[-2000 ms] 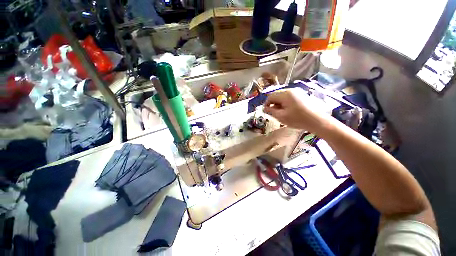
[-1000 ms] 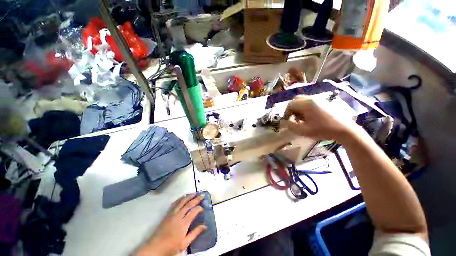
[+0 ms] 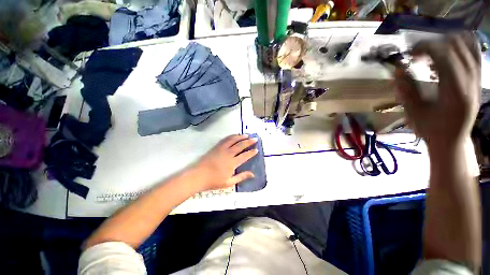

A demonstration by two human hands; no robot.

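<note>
My left hand (image 3: 220,164) lies palm down with fingers spread on a single blue-grey flap piece (image 3: 253,166), left of and below the needle area (image 3: 285,121). The piece is flat on the table near its front edge. My right hand (image 3: 443,88) is raised over the right part of the off-white sewing machine arm (image 3: 344,88). It is blurred, and whether its fingers hold anything cannot be seen. A fanned pile of blue-grey flap pieces (image 3: 207,80) lies left of the machine, with one grey piece (image 3: 161,119) partly under it.
Red-handled scissors (image 3: 347,144) and dark-handled shears (image 3: 369,158) lie below the machine arm, beside a thin blue tool (image 3: 398,147). Dark navy cut pieces (image 3: 105,80) lie at left. A green tube (image 3: 273,24) stands at the machine head. A blue basket (image 3: 367,228) is below the table.
The view has tilted downward. My left hand has come in onto the single piece, which now lies closer to the needle area. My right hand stays over the machine, its fingers now more spread and blurred.
</note>
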